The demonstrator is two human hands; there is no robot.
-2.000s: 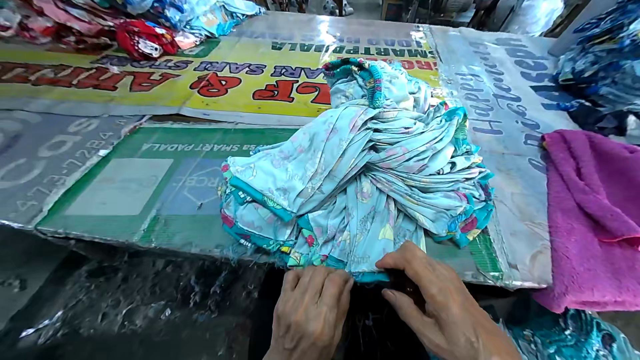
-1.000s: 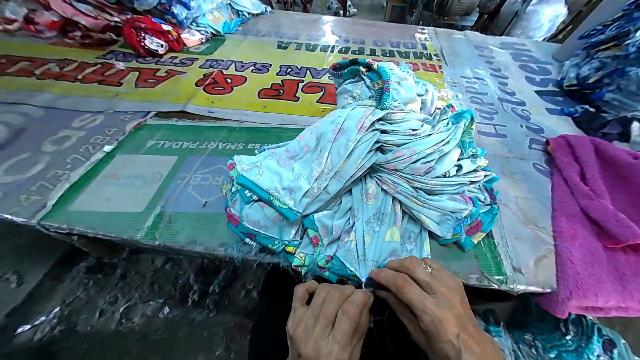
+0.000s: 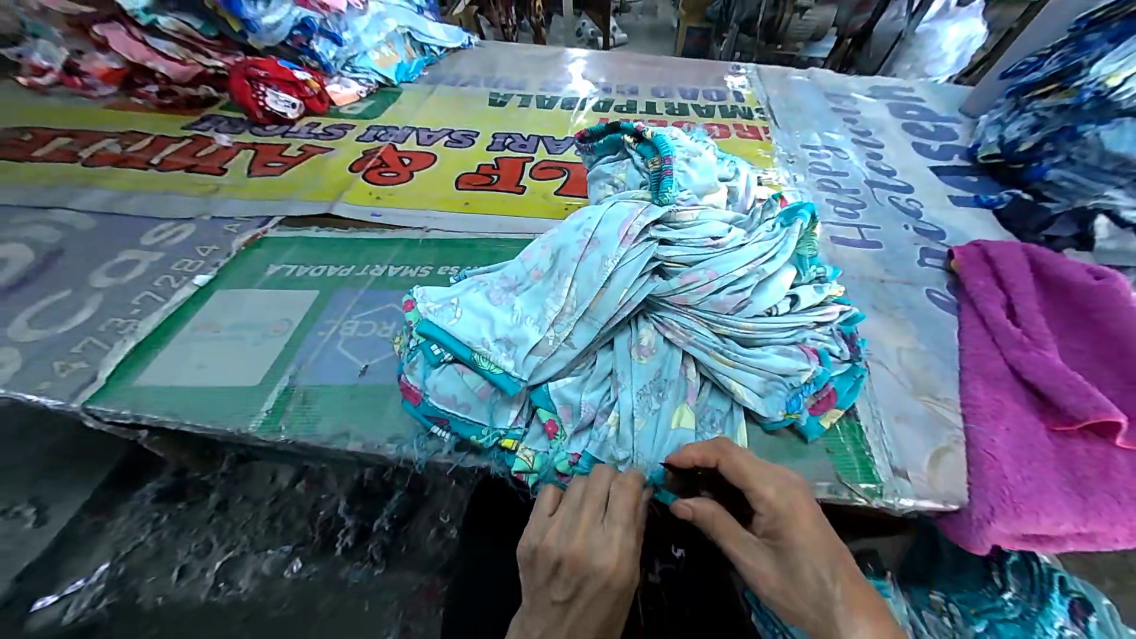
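A gathered bundle of light blue printed fabric (image 3: 612, 302) with teal floral edging lies twisted on the table, its near edge hanging at the table's front. My left hand (image 3: 586, 541) has its fingers curled over that near edge and grips the fabric. Just to its right, my right hand (image 3: 763, 524) has thumb and forefinger a little apart at the same edge, with a small dark thing at the forefinger's tip that I cannot make out. What lies under my left fingers is hidden.
Banner sheets (image 3: 382, 177) bearing writing cover the table. Red and blue fabric pieces (image 3: 275, 89) are heaped at the back left. A magenta towel (image 3: 1047, 390) hangs over the right edge, near a blue fabric pile (image 3: 1056, 142). More teal fabric (image 3: 1003, 595) lies below at the lower right.
My right thumb and forefinger, close against my left fingers a second ago, now stand apart a little to the right. The bundle keeps its place on the table.
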